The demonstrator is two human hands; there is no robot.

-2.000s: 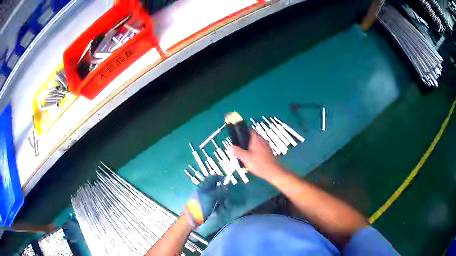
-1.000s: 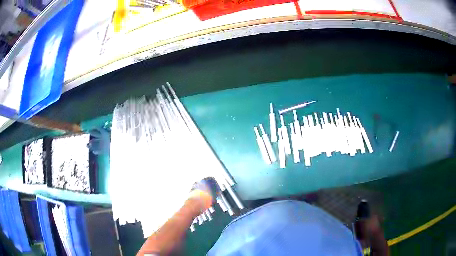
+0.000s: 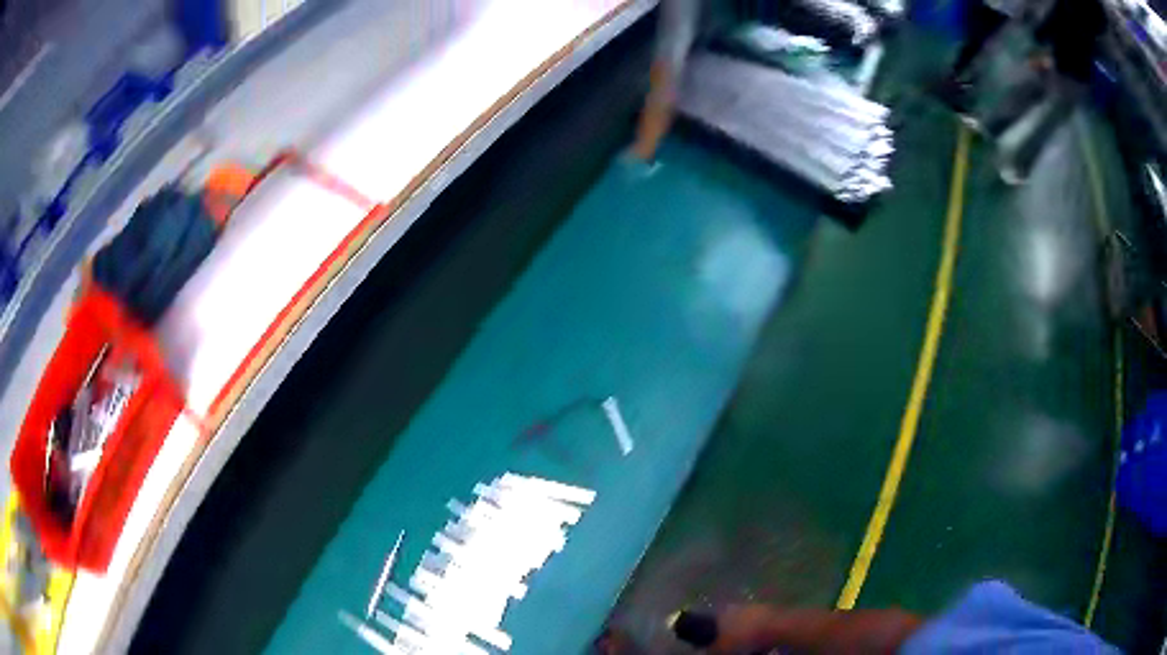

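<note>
My bare right hand is blurred at the bottom edge, off the bench's front side. It is closed around a dark-handled hand tool with a small yellowish spot. My left hand is not in view. Silver-white short rods lie in an uneven row on the green bench, cut off by the bottom edge. One thin rod lies apart behind the row. A short piece lies alone beyond it, beside a faint dark thin tool.
A red bin with metal pieces stands on the white shelf at left, above a yellow bin. A dark glove with an orange cuff lies behind the red bin. A grey rod bundle lies at the bench's far end. The floor has yellow lines.
The view has swung right, so the long rods and black trays have left the picture. The left hand, earlier at the long rods, is gone from view. The right hand still has the tool.
</note>
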